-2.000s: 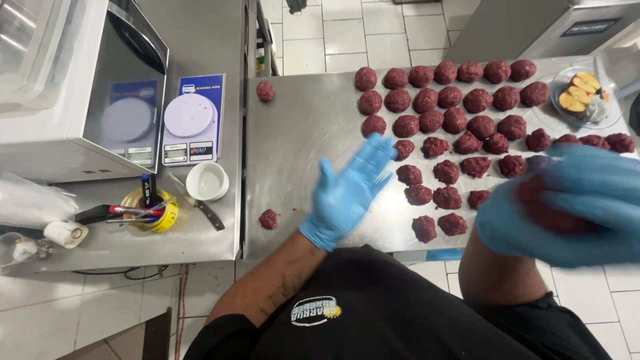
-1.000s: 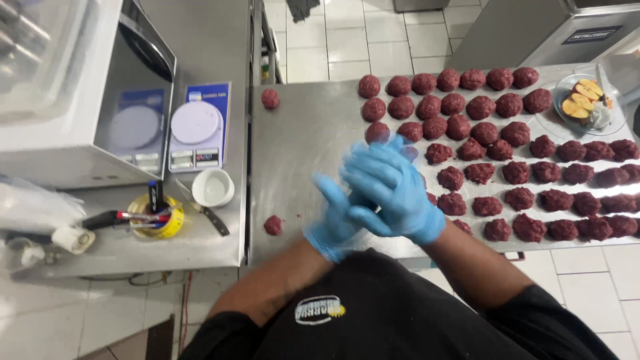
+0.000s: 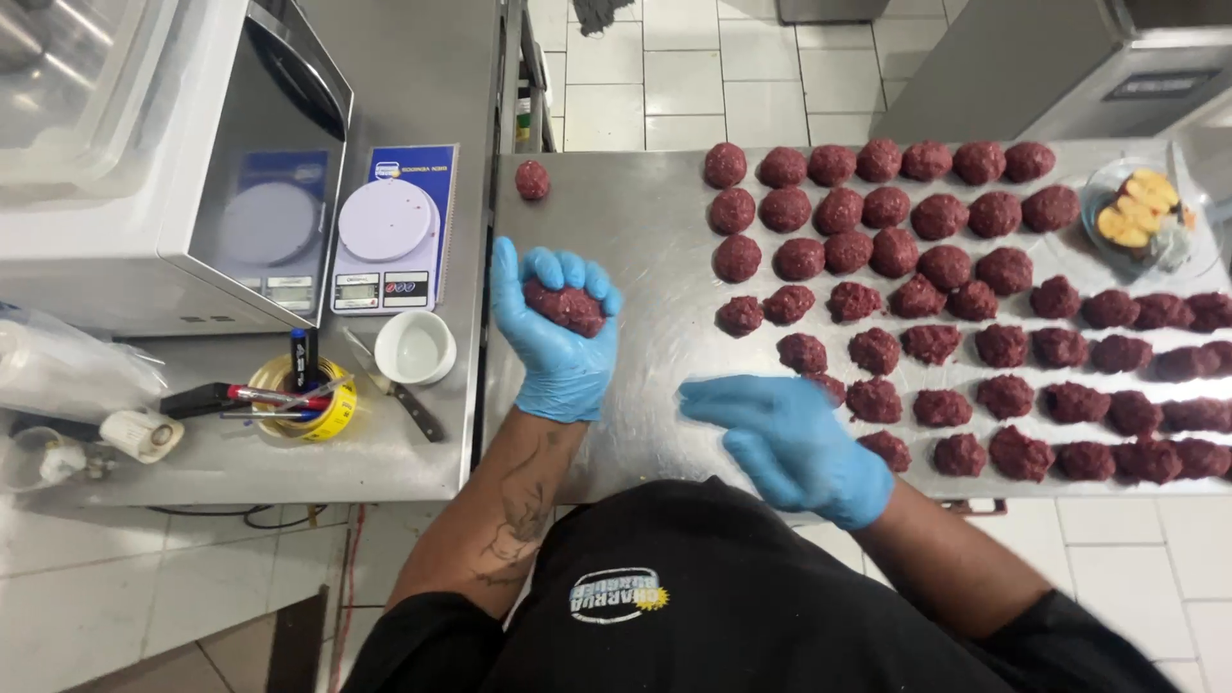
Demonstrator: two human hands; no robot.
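Observation:
My left hand [image 3: 563, 337], in a blue glove, curls its fingers over a ball of raw ground meat [image 3: 568, 308], palm up, above the steel table. Beyond it a small meat ball [image 3: 532, 180] lies near the table's far left corner. My right hand [image 3: 794, 443], also gloved in blue, holds nothing visible; its fingers are apart and point left, over the near part of the table. It partly covers a meat ball at the left end of a row. Rows of raw meat balls fill the right side; the far ones, such as one ball [image 3: 725, 165], look rounder and smoother than the near ones [image 3: 1020, 452].
On the left counter [image 3: 423, 472] stand a microwave oven [image 3: 192, 192], a digital kitchen scale [image 3: 387, 226], a white bowl [image 3: 415, 348], a knife [image 3: 409, 402] and a yellow tape roll with pens [image 3: 332, 409]. A glass plate with cut fruit [image 3: 1136, 217] sits at the far right.
My hands, together one second ago, are now apart. My left hand has moved left with a meat ball in its grasp. The small ball seen near the front left edge earlier no longer lies there.

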